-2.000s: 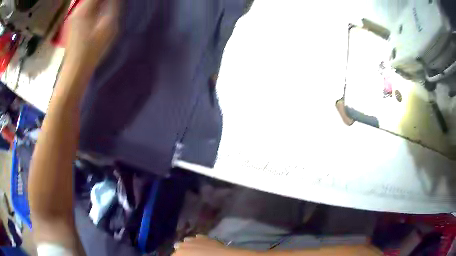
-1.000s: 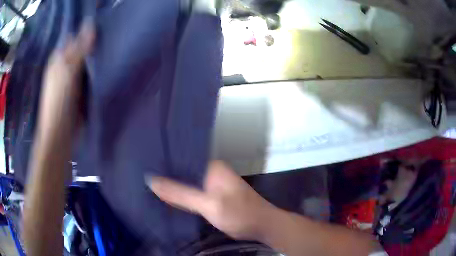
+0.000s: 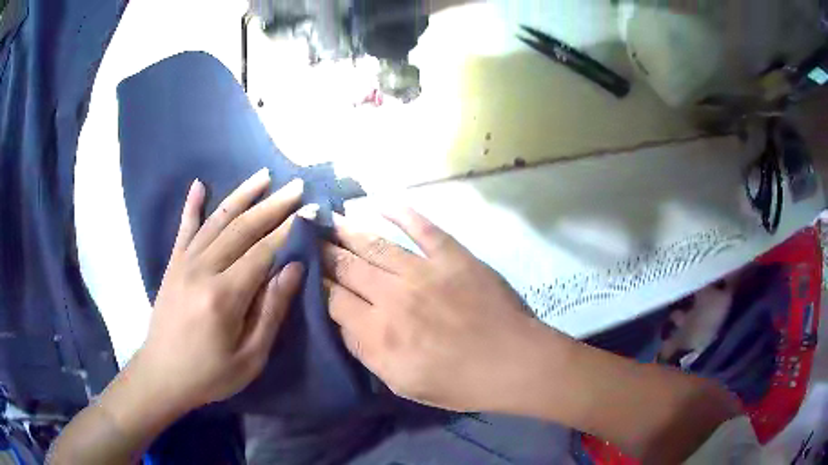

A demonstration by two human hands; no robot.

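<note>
A dark navy-grey garment panel [image 3: 186, 113] lies on the white tabletop in front of the sewing machine and hangs over the near edge towards the lap. My left hand [image 3: 222, 291] lies on the panel with its fingers spread. My right hand [image 3: 418, 300] is beside it at the panel's right edge, its fingertips on the cloth near a small notched end; whether it pinches the cloth is hidden. The presser foot area [image 3: 398, 82] of the machine is just beyond the cloth, blurred and brightly lit.
Black thread snips [image 3: 574, 60] lie on the cream machine bed [image 3: 536, 113]. Black-handled scissors [image 3: 768, 182] are at the table's right end. A red basket [image 3: 799, 309] holds dark pieces at lower right. A panel stack [image 3: 36, 182] hangs at the left.
The view has shifted towards the machine. One panel now lies apart from the dark pieces at left. Both hands have come together on it near the machine.
</note>
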